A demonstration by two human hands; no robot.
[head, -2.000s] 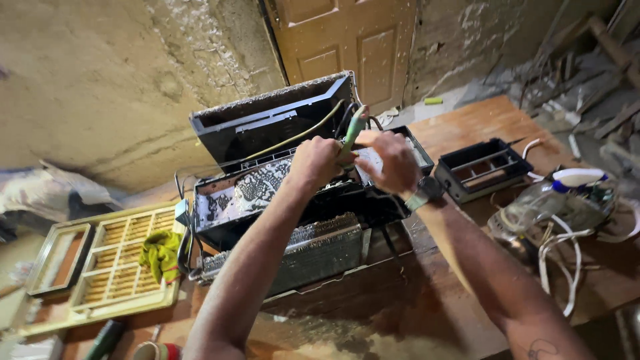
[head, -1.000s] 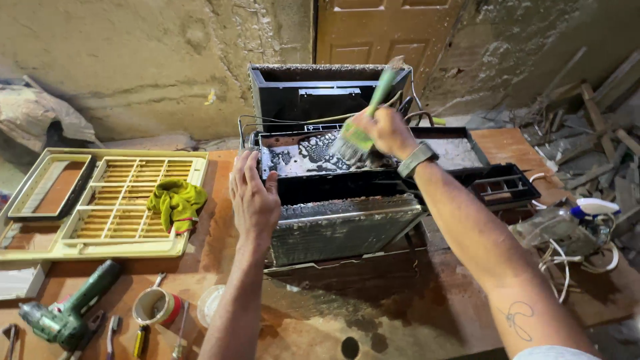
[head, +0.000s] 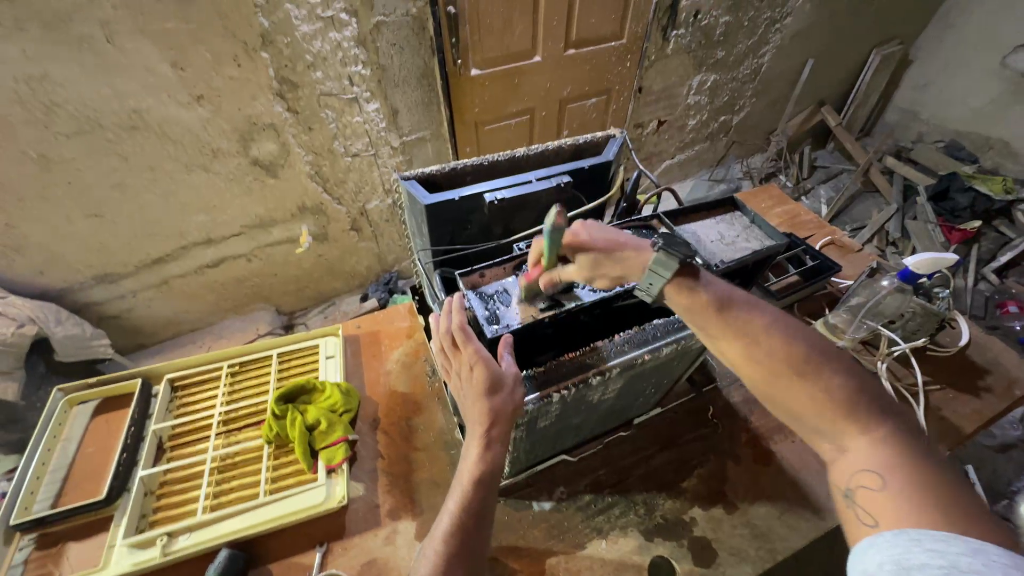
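Observation:
My right hand (head: 596,254) grips a paintbrush (head: 552,236) by its green handle, bristles down in a black plastic tray (head: 588,304) wet with whitish suds. The tray lies across an opened, dirty appliance (head: 600,400) with finned edges, perhaps an air-conditioning unit. Fingers spread, my left hand (head: 478,372) rests against the tray's near left corner and holds nothing. Behind the tray a black housing panel (head: 512,192) stands upright, with a cable running in front of it. The bristle tips are partly hidden by my right fingers.
On the left, a cream grille (head: 216,448) bears a yellow-green cloth (head: 312,420). To the right are a black plastic frame (head: 800,268) and a clear spray bottle (head: 868,304) among white cables. Wood scraps (head: 888,176) lie beyond; a brown door (head: 552,64) stands behind.
Two seconds ago both hands were together at the brush above the appliance. My left hand then moved left to the tray's end. The brush has gone lower and toward the tray's left part.

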